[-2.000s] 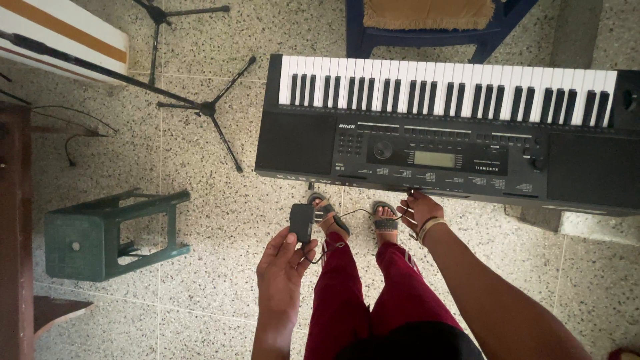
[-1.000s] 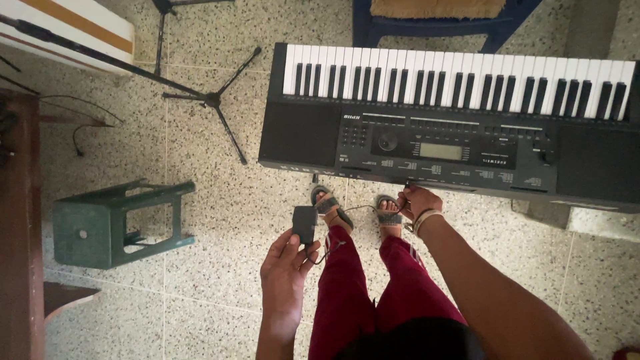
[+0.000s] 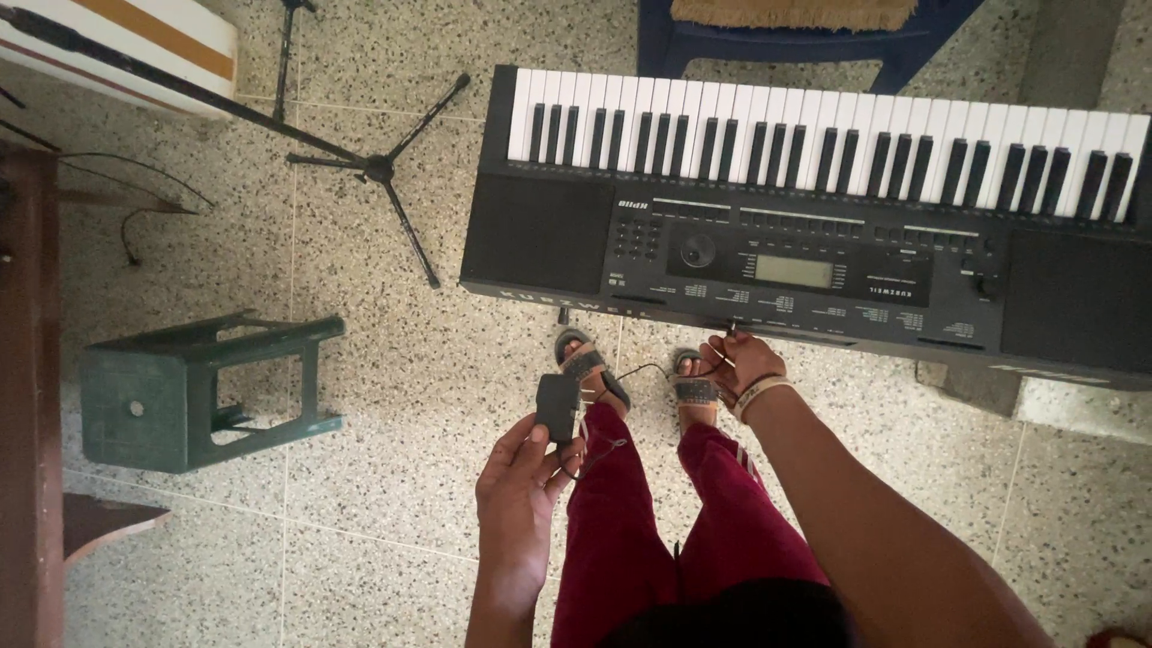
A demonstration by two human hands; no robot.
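A black power adapter with metal prongs is held between the thumb and fingers of my left hand. Its thin black cable runs across, over my feet, to my right hand, which pinches the connector end at the rear edge of a black Kurzweil electronic keyboard. Whether the connector is in a socket cannot be told. The keyboard's keys face away from me, and its small display is blank. Bands circle my right wrist.
A green plastic stool lies on its side at the left. Behind it stands a black tripod stand. A blue plastic chair with a tan cloth is beyond the keyboard. Brown wooden furniture borders the left edge. Loose cables lie near it.
My right hand has moved from just off the keyboard's rear edge up against it, with the cable end still held. My left hand keeps hold of the adapter.
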